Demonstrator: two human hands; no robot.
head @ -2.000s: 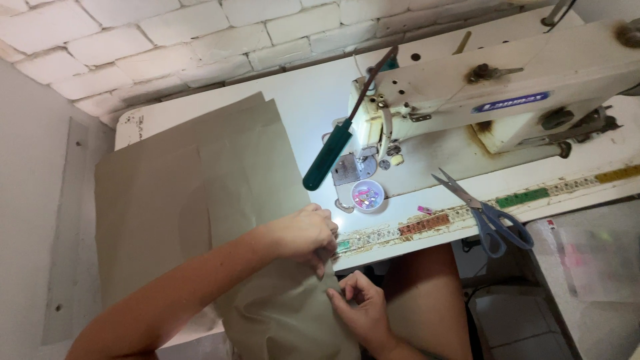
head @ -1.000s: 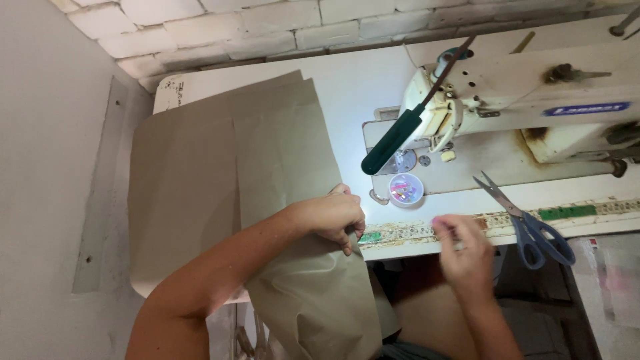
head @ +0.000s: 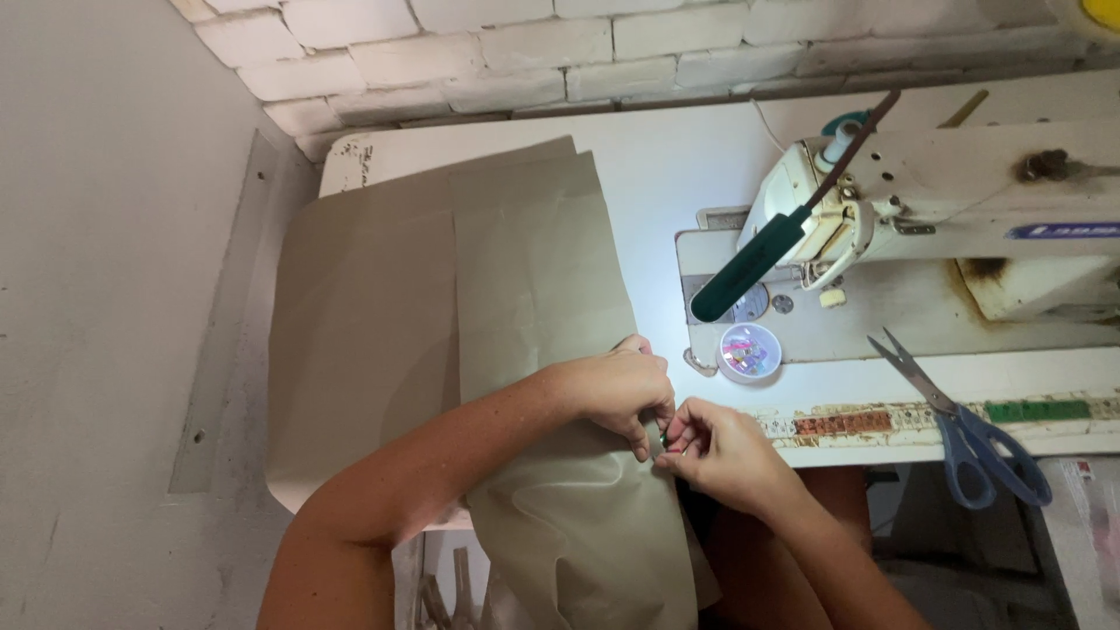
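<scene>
A large piece of olive-beige fabric (head: 534,262) lies over the left of the white table and hangs past its front edge. My left hand (head: 626,394) grips the fabric's right edge, thumb beneath the fingers. Touching that same edge, my right hand (head: 722,446) pinches a small pink clip (head: 674,451), mostly covered by the fingers. A round white tub (head: 749,353) of small colourful clips stands just above my right hand, beside the needle plate of the sewing machine (head: 945,201).
Blue-handled scissors (head: 962,429) lie at the table's front edge, handles overhanging it. A worn measuring tape (head: 840,423) runs along that edge. A lamp with a dark green head (head: 748,267) reaches over the machine bed. A white brick wall (head: 525,52) stands behind.
My right hand moved away from the fabric to the right, over the table's front edge, and is back at the fabric edge with a pink clip. My left hand stays on the fabric.
</scene>
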